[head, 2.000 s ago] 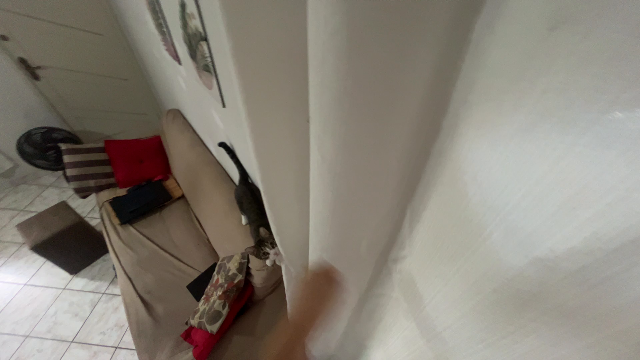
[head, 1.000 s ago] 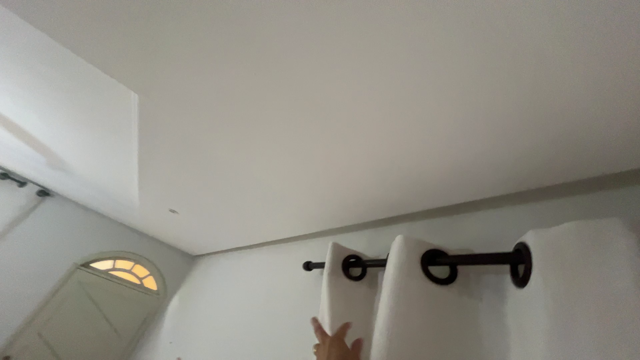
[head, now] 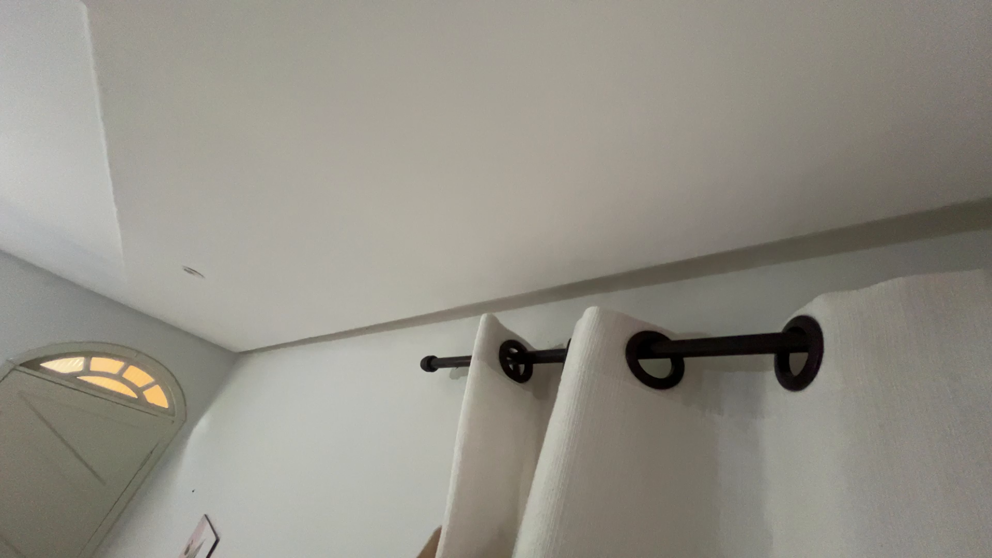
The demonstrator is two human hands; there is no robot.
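Observation:
A white curtain [head: 573, 449] hangs in folds from a dark rod [head: 725, 345] high on the wall. The rod runs through black grommet rings [head: 655, 359] in its top edge, and its round end knob [head: 428, 363] sticks out past the leftmost fold. At the bottom edge, just left of that fold, a sliver of skin shows, which looks like my left hand [head: 432, 544]. Its fingers are out of sight, so whether it touches or grips the cloth cannot be told. My right hand is out of view.
A pale ceiling [head: 465, 155] fills the upper view, with a small fitting [head: 193, 271] at the left. At the far left stands a door [head: 70, 457] below an arched, lit window [head: 108, 376]. Part of a framed picture [head: 203, 536] shows on the wall at the bottom.
The view has swung up from the sofa and cat to the rod and ceiling. My left hand, with fingers spread beside the curtain a second ago, has dropped almost out of view.

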